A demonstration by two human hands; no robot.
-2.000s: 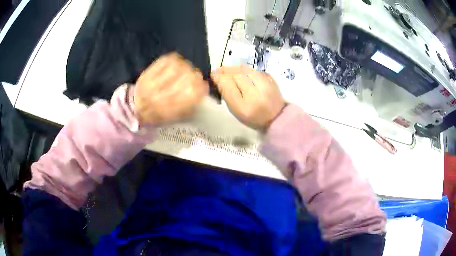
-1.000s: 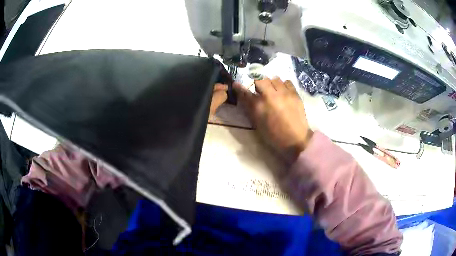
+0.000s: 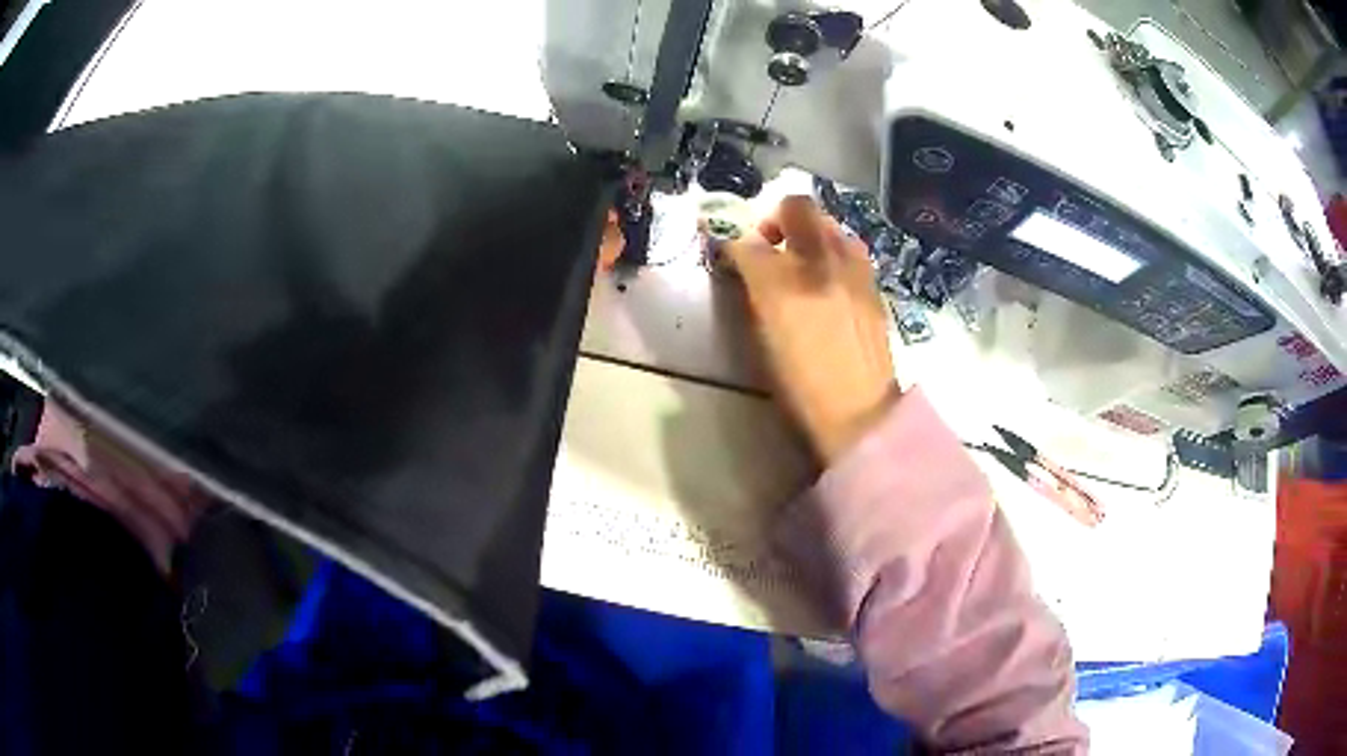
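A black fabric panel (image 3: 310,296) with a pale lower edge lies over the left of the table and hangs past its front edge. Its right corner is at the needle area (image 3: 635,207) of the sewing machine. My left hand (image 3: 610,239) is mostly hidden under the panel; only a bit of finger shows beside the needle. My right hand (image 3: 810,318) is just right of the needle area, fingers bent near a small round metal part (image 3: 722,229); whether it holds anything cannot be told.
The white machine head (image 3: 1078,89) with a lit control panel (image 3: 1078,244) fills the upper right. Dark glittery small parts (image 3: 928,273) lie right of my right hand. Thread snips (image 3: 1052,480) lie further right. A blue bin (image 3: 1256,679) with white sheets is lower right.
The panel was swung around to the needle, covering my left hand. In the last second my right hand moved off the fabric edge to the right. The camera view has shifted too.
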